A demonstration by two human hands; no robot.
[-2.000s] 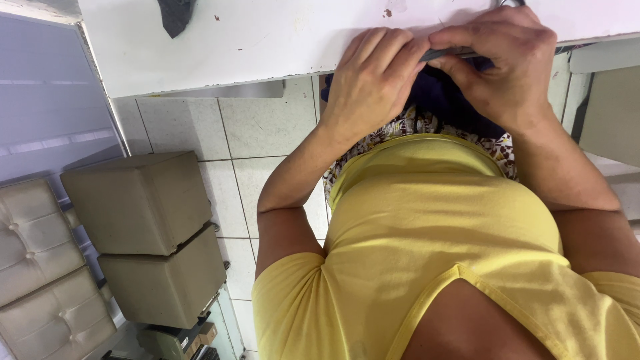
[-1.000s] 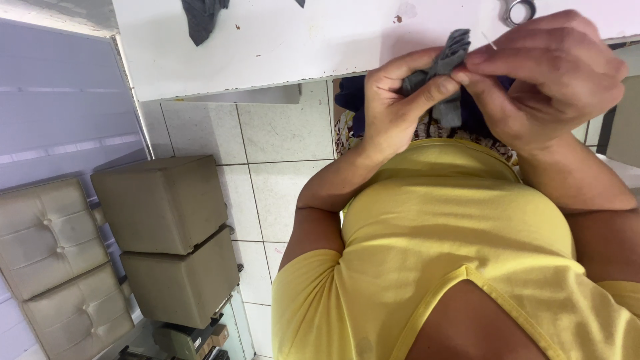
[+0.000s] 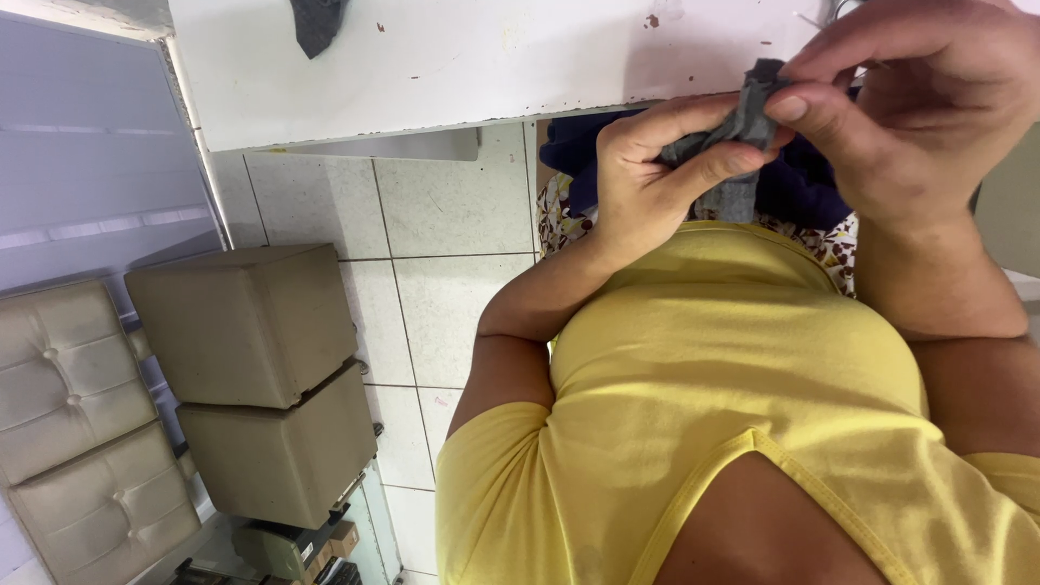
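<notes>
A small piece of grey fabric [image 3: 735, 126] is bunched between my hands, just off the front edge of the white table. My left hand [image 3: 662, 166] grips it between thumb and fingers, and a flap hangs below that hand. Thumb and index finger of my right hand [image 3: 902, 106] pinch near its upper right edge; the other fingers are curled and partly hidden. A thin pale strand, perhaps a needle or thread, sticks up above the right fingers. Behind them shows part of a metal ring [image 3: 845, 8], perhaps a scissors handle. Dark blue cloth [image 3: 581, 150] lies on my lap.
The white table [image 3: 487, 61] with a chipped edge runs across the top. Another dark grey fabric piece [image 3: 317, 24] lies on it at the upper left. Two beige padded blocks [image 3: 236, 325] and a tufted beige seat [image 3: 73, 366] stand at the left on the tiled floor.
The grey fabric was low at the table edge between both hands; it is now held more upright. My right hand, apart from the fabric's top one second ago, now pinches there.
</notes>
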